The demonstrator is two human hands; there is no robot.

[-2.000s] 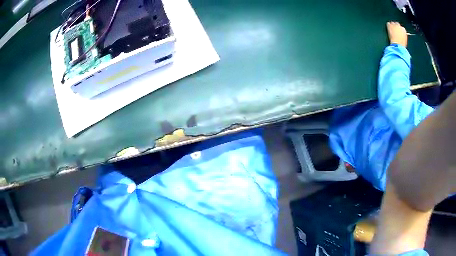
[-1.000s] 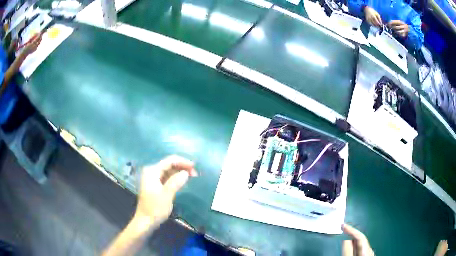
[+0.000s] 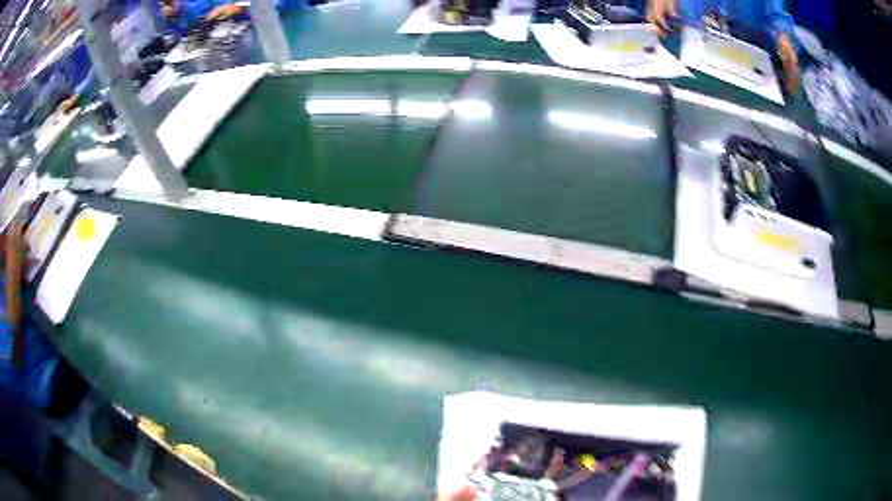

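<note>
A projector unit (image 3: 587, 470) lies on a white sheet (image 3: 675, 421) on the green bench at the bottom edge, cut off by the frame. Its black inside shows, with part of the green board (image 3: 518, 488) and a lilac-white ribbon (image 3: 628, 478). A small blurred bit of a fingertip (image 3: 457, 495) shows at the unit's left side at the bottom edge, most likely my left hand. What it holds cannot be told. My right hand is not in view.
Another open unit (image 3: 778, 240) lies on a white sheet on the line track at right. White rails (image 3: 293, 213) run beyond the bench, with a grey post (image 3: 137, 122) at left. Across the line lie more units (image 3: 626, 44) near workers' hands. A sheet with a yellow spot (image 3: 83, 250) lies far left.
The view has tilted up, so the near unit now sits at the bottom edge. My left hand has moved from the bench to the unit's left side; my right hand has left the picture.
</note>
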